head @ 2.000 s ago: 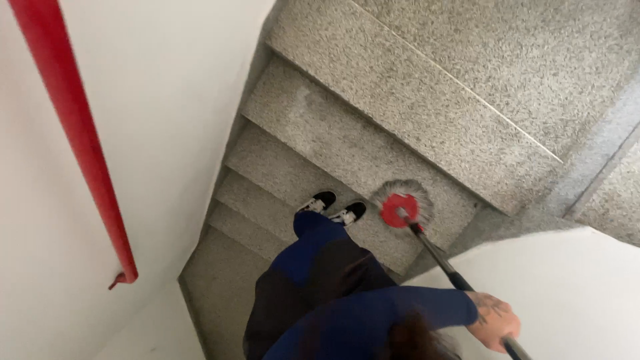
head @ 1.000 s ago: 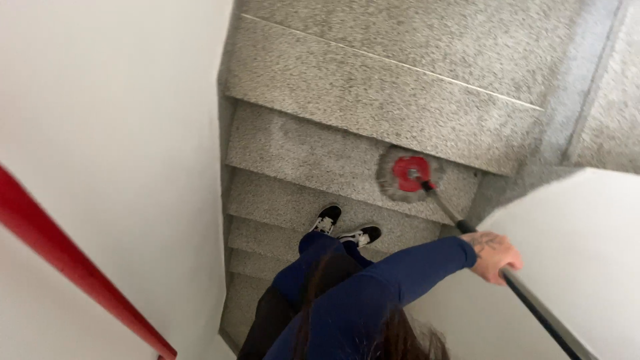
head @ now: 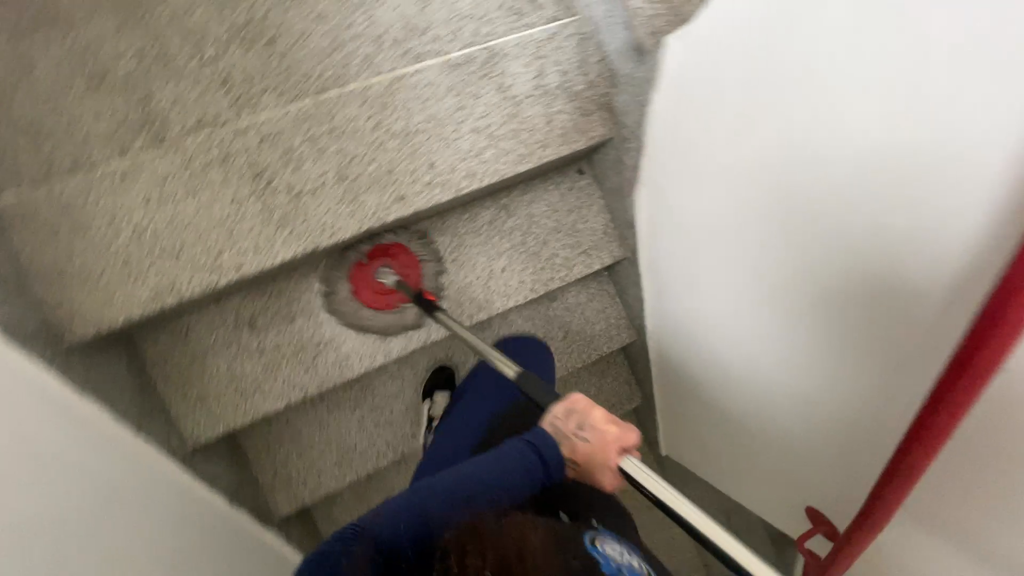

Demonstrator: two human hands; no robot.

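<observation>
My left hand (head: 592, 440), in a dark blue sleeve, is closed around the pole of a spin mop (head: 488, 352). The pole slants from the lower right up to a round head with a red plastic plate (head: 386, 276) and a grey fringe. That head lies on a speckled stone stair tread (head: 520, 232), against the riser of the broader step above. My right hand is outside the view, as is the far end of the pole. One black-and-white shoe (head: 438, 396) shows below the mop head, beside my blue-clad knee.
A white wall (head: 784, 200) runs along the right, with a red handrail (head: 936, 400) and its bracket. Another white wall (head: 96, 480) cuts across the lower left. More stair treads (head: 328, 460) descend below the mop, with exposed edges.
The mop head has moved left along the tread from near its right end, while my left hand keeps its hold on the pole. The view has swung strongly.
</observation>
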